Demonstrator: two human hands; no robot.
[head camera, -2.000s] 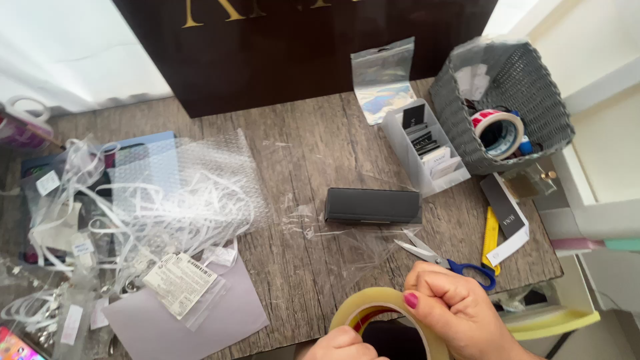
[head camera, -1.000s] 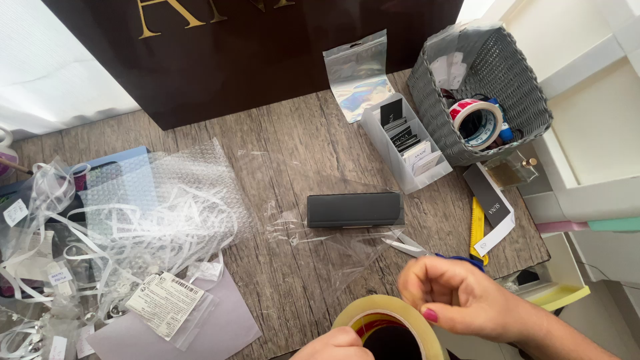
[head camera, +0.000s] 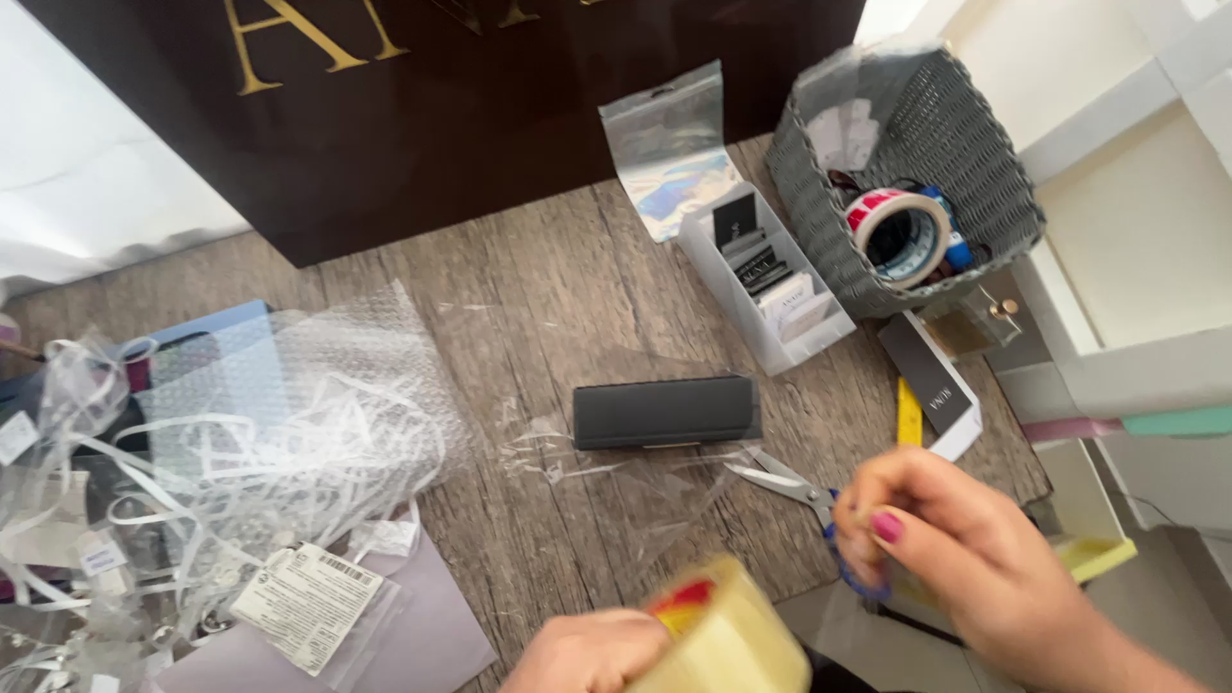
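Observation:
My left hand (head camera: 597, 654) is at the bottom, gripping a blurred, wide roll of clear yellowish packing tape (head camera: 731, 635). To its right, my right hand (head camera: 924, 539) is raised with thumb and fingertips pinched together; whether a clear tape end is between them cannot be made out. Part of the scissors (head camera: 784, 481), with steel blades and blue handles, lies behind that hand. Beyond both hands a closed dark grey oblong case (head camera: 664, 412) rests on thin, crumpled clear film (head camera: 616, 486) on the wooden table (head camera: 539, 337).
Bubble wrap (head camera: 318, 385), tangled white ribbons and small tagged bags cover the left. A large dark bag or box (head camera: 481, 115) stands behind. Right of the case are a plastic card holder (head camera: 760, 289), a grey woven basket (head camera: 818, 212) with a tape roll (head camera: 900, 236), and a dark card (head camera: 929, 375).
The tape roll in my left hand has tilted from facing the camera to showing its outer side. My right hand has come off the roll and now stands apart, to its right.

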